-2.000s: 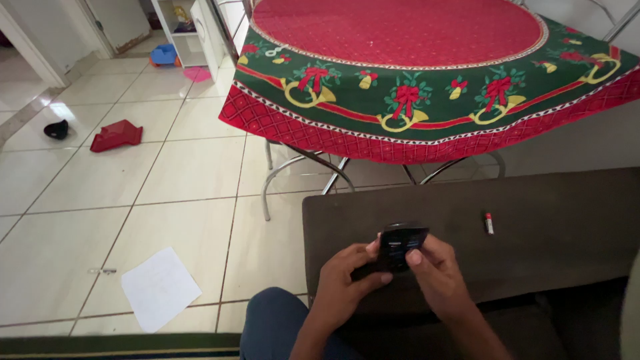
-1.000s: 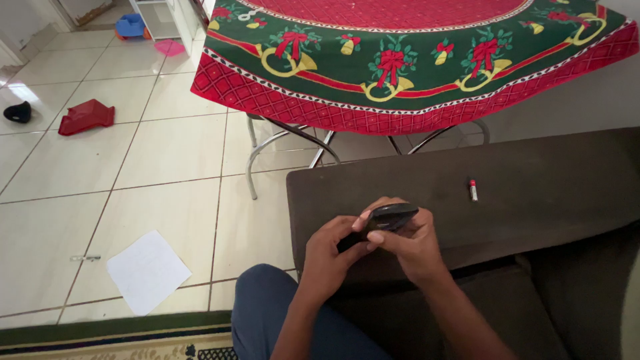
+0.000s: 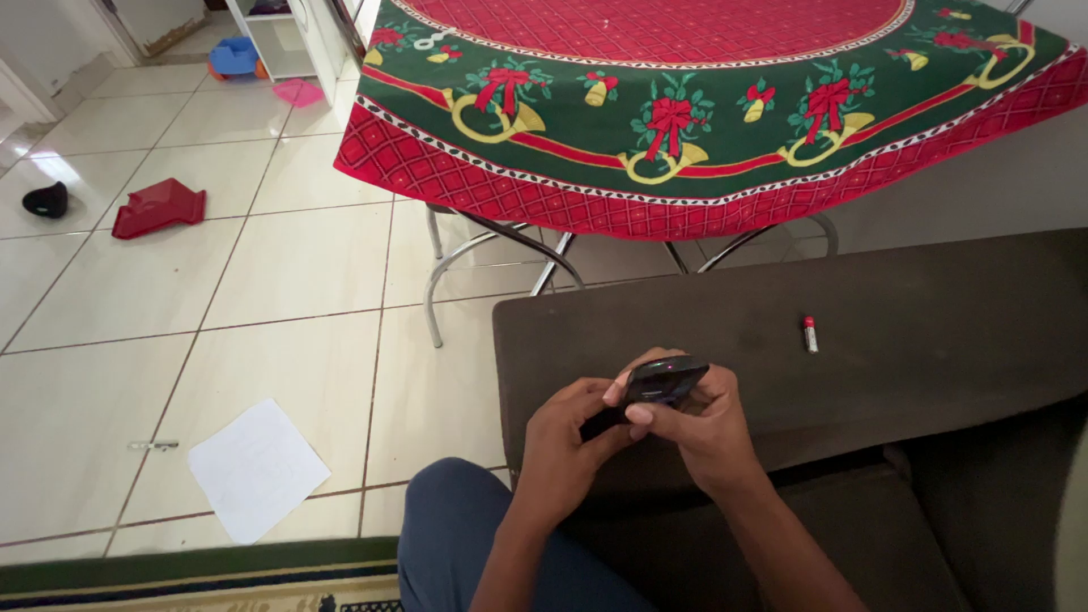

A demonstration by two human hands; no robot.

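Note:
A dark, glossy handheld device, perhaps a remote control, is held above the brown sofa armrest with its narrow end toward the view. My right hand grips it, the thumb on its near side and fingers behind. My left hand is at its left and lower side, fingers bent against it; what lies under those fingers is hidden. To the right of both hands, a small battery with a red end lies on the armrest.
A table with a Christmas tablecloth stands beyond the armrest, metal legs beneath. White paper and a small clear object lie on the floor at left. Farther off are a red plastic dustpan-like piece, a black object and a blue toy.
Two seconds ago the device's broad face showed; since then it has been tilted, so its end now faces the view. Both hands have stayed on it. The battery has not moved on the armrest.

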